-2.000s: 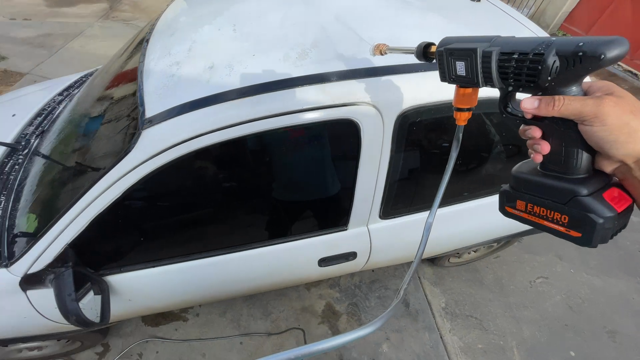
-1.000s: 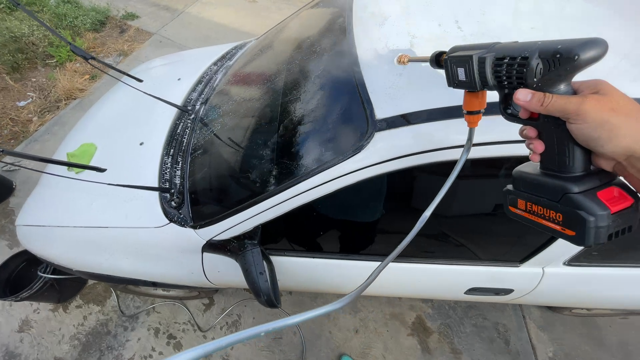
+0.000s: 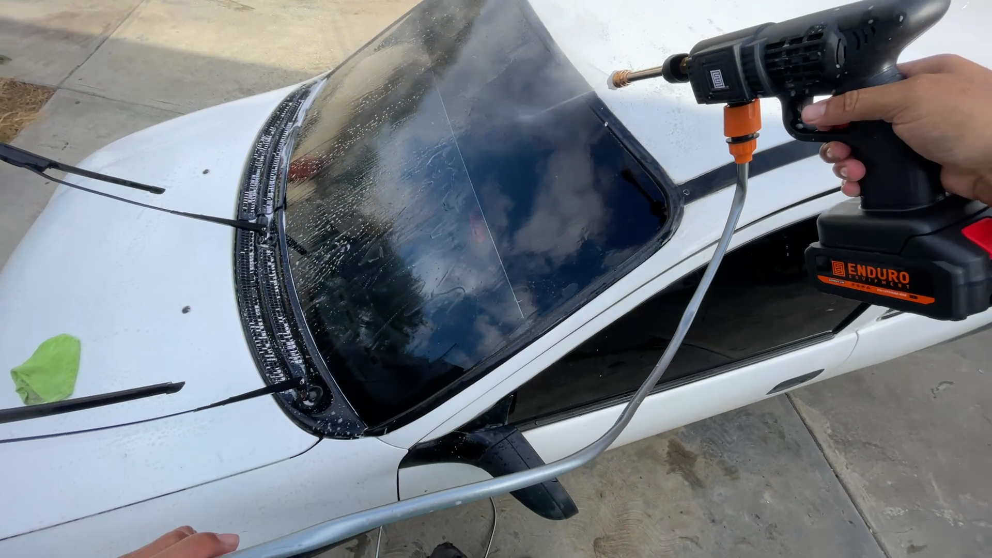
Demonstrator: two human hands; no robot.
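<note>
My right hand (image 3: 914, 128) grips the handle of a black cordless pressure washer gun (image 3: 821, 62) with an Enduro battery, held above the roof of a white car (image 3: 139, 271). Its short metal nozzle points left over the roof edge, toward the wet windshield (image 3: 480, 194). From the orange connector (image 3: 742, 128) a clear hose (image 3: 659, 364) curves down to the lower left. Only the fingers of my left hand (image 3: 186, 544) show at the bottom edge, beside the hose; whether they touch it I cannot tell.
Two wiper arms (image 3: 132, 203) stand raised off the windshield over the hood. A green cloth (image 3: 50, 370) lies on the hood. The black side mirror (image 3: 527, 473) sticks out beneath the hose. Concrete ground (image 3: 914, 434) surrounds the car, with a thin cable (image 3: 494, 527) by the mirror.
The view has swung from the car's side to its windshield and hood. My left fingers have come into view at the bottom. The washer gun remains in my right hand.
</note>
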